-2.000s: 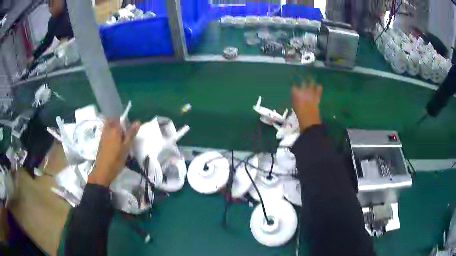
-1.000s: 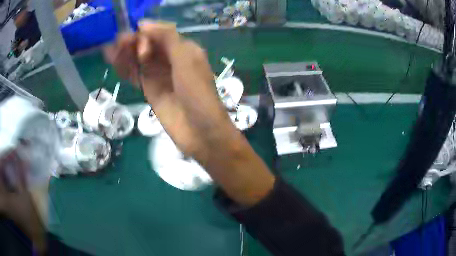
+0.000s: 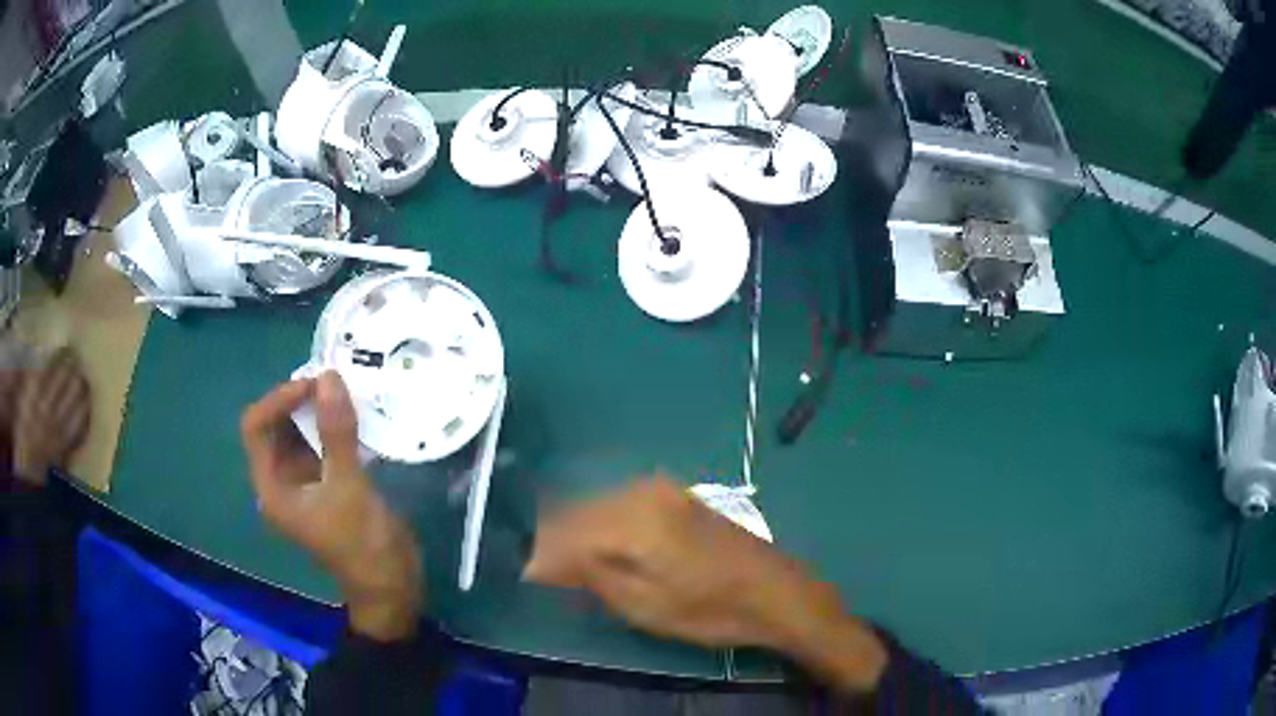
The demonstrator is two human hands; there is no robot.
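A white camera housing (image 3: 420, 367) lies on the green mat at centre left, its round ribbed end facing up. One long antenna (image 3: 481, 511) points down from its right side, another lies across its top left. My left hand (image 3: 333, 483) grips the housing's lower left edge between thumb and fingers. My right hand (image 3: 665, 560) is blurred, low at centre, right of the antenna. A white disc (image 3: 735, 512) shows partly behind my right hand. Whether my right hand holds it, or anything else, cannot be told.
White mounting bases (image 3: 684, 256) with black cables lie at the back centre. Other camera units (image 3: 360, 133) stand back left. A screw feeder (image 3: 973, 168) stands right of centre. A white unit (image 3: 1252, 434) lies far right. Another person's hand (image 3: 49, 413) rests at far left. Blue bins are below the edge.
The view has shifted. My right hand has come down from the upper left to the low centre. The housing, blurred at far left before, is now on the mat in front of me with my left hand.
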